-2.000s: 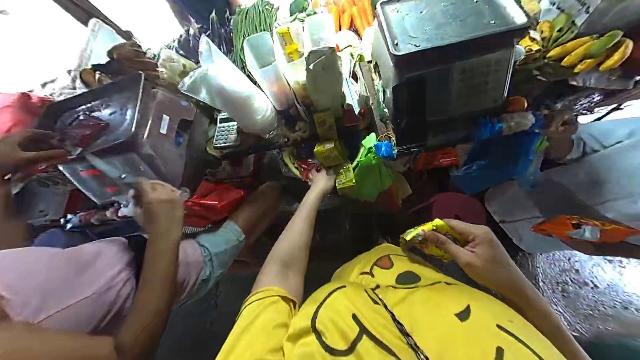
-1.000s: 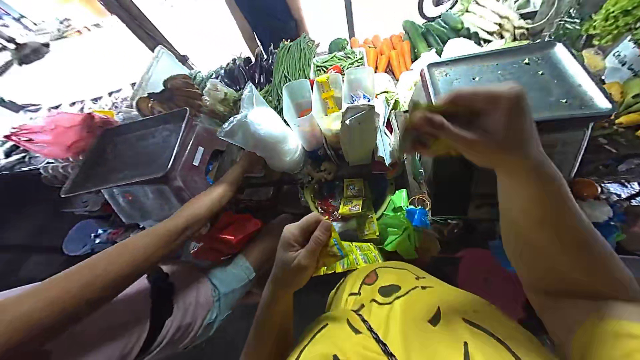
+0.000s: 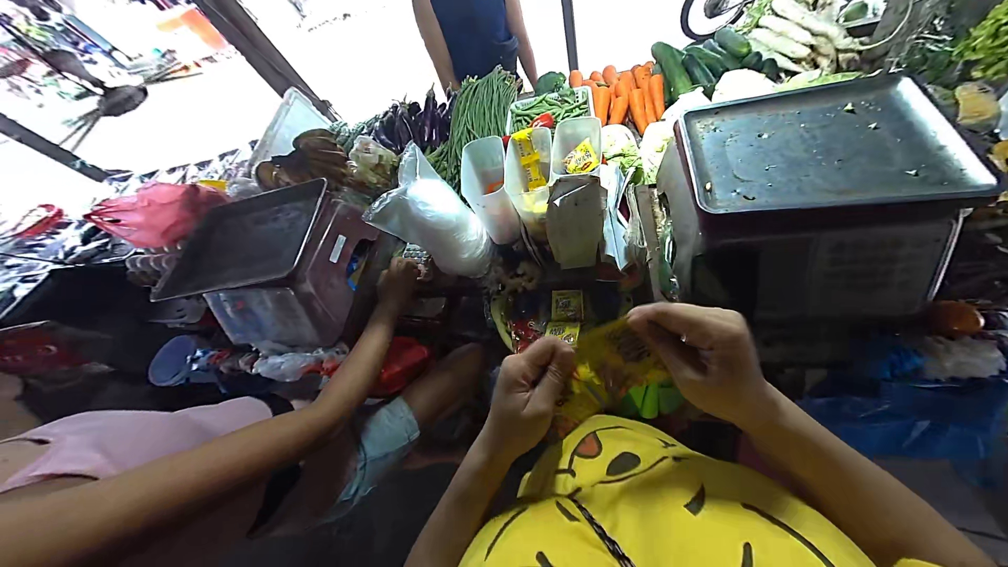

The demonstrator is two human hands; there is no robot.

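Note:
My left hand pinches one side of a strip of yellow seasoning sachets, low in the middle of the head view. My right hand grips the strip's upper right part, so it spans between both hands in front of my yellow shirt; it is blurred. Just beyond lie more yellow sachets in a dark recess. Three clear plastic containers stand behind, the middle one with a yellow strip in it and the right one with a yellow packet. A green plastic bag shows under the strip.
At left a co-worker's hand touches a calculator. A roll of clear plastic bags lies beside it. Weighing scales with metal trays flank me, left and right. Carrots, long beans and eggplants lie behind.
My right hand has come down from above the right tray to the sachet strip. Two seconds ago my left hand reached into the goods. The co-worker's hand has moved to the calculator.

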